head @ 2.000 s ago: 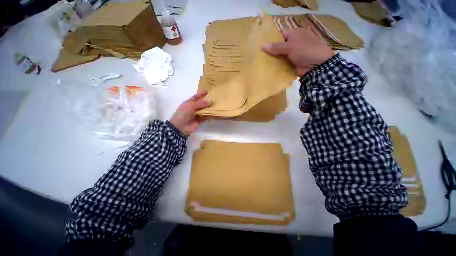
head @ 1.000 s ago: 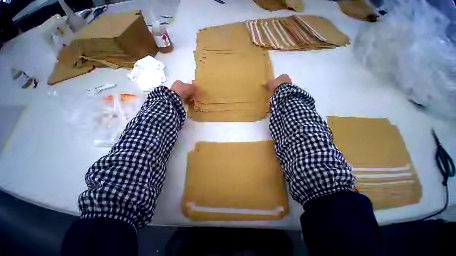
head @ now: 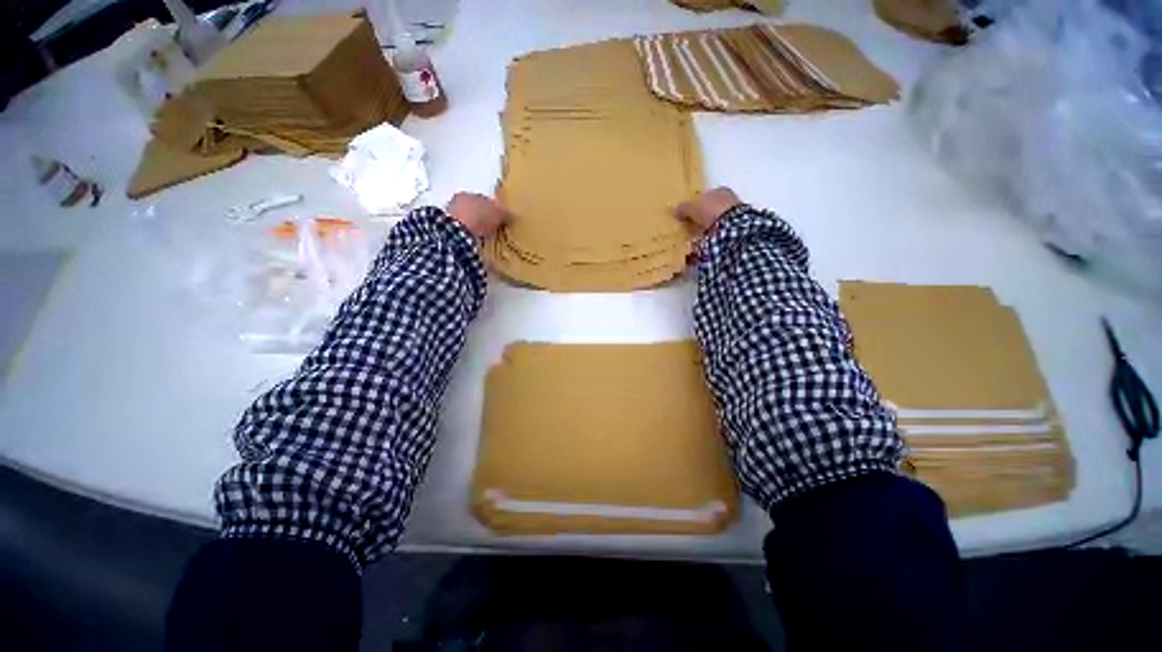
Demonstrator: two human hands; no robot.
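A long column of overlapping tan kraft blanks [head: 593, 178] lies flat on the table in front of me. My left hand [head: 478, 217] holds its left edge and my right hand [head: 710, 209] holds its right edge, both near the column's near end. The fingertips are partly hidden at the edges. Nearer to me lies a separate kraft blank pile [head: 605, 427] with a white tape strip [head: 605, 510] along its near edge. A pile of taped blanks [head: 949, 350] lies to the right, partly covered by my right sleeve.
Fanned taped blanks [head: 765, 66] lie at the far end. At left are a plastic bag of strips [head: 300, 274], crumpled white paper [head: 385, 168], a kraft stack [head: 293, 77] and a small bottle [head: 418, 79]. At right are dark-handled scissors [head: 1129, 397] and a bulky clear plastic bag [head: 1051, 140].
Two seconds ago my hands held blanks lifted and bent above the column. They now lie flat with a hand at each side. In the last second the column's near end has become more rounded and fanned.
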